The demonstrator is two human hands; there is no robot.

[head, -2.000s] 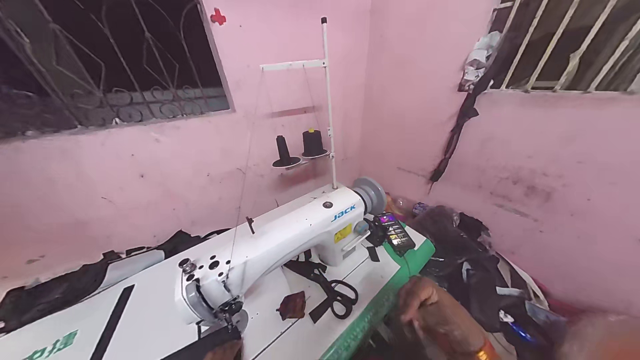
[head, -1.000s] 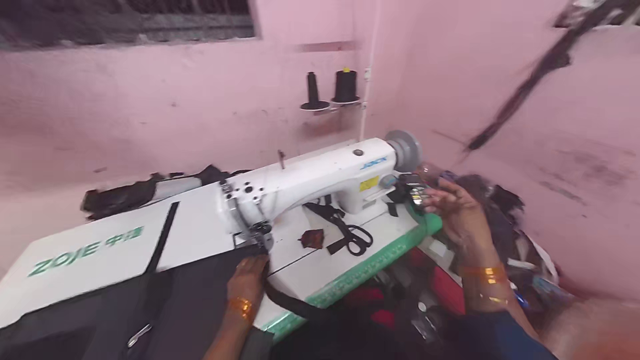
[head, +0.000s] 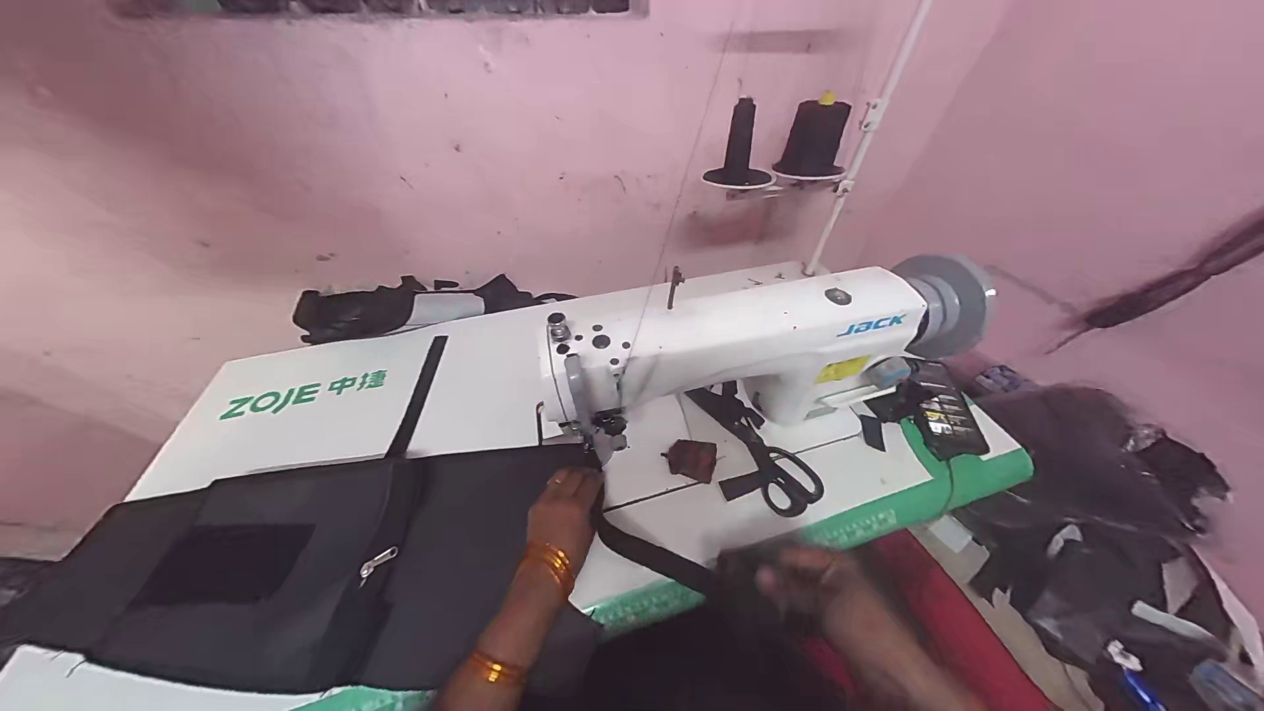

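My left hand (head: 566,506) presses on the right edge of a dark fabric piece (head: 474,553), close to the needle area of a white Jack sewing machine (head: 731,331). A zipper pull (head: 377,561) lies on that fabric. From the needle area a black strap (head: 652,556) runs down over the table edge toward my right hand (head: 805,583), which is blurred at the front edge; whether it grips the strap cannot be told. Black-handled scissors (head: 788,481) and a small dark red object (head: 691,460) lie right of the needle.
A phone (head: 948,410) lies at the right end of the white sewing table (head: 296,415). Two black thread spools (head: 814,138) stand behind the machine on a stand. Dark fabric and plastic (head: 1066,474) are heaped at the right. More dark cloth (head: 360,311) lies behind the table.
My right hand has moved from beside the machine's handwheel end down to the table's front edge. My left hand stays by the needle area on the fabric. The view has shifted.
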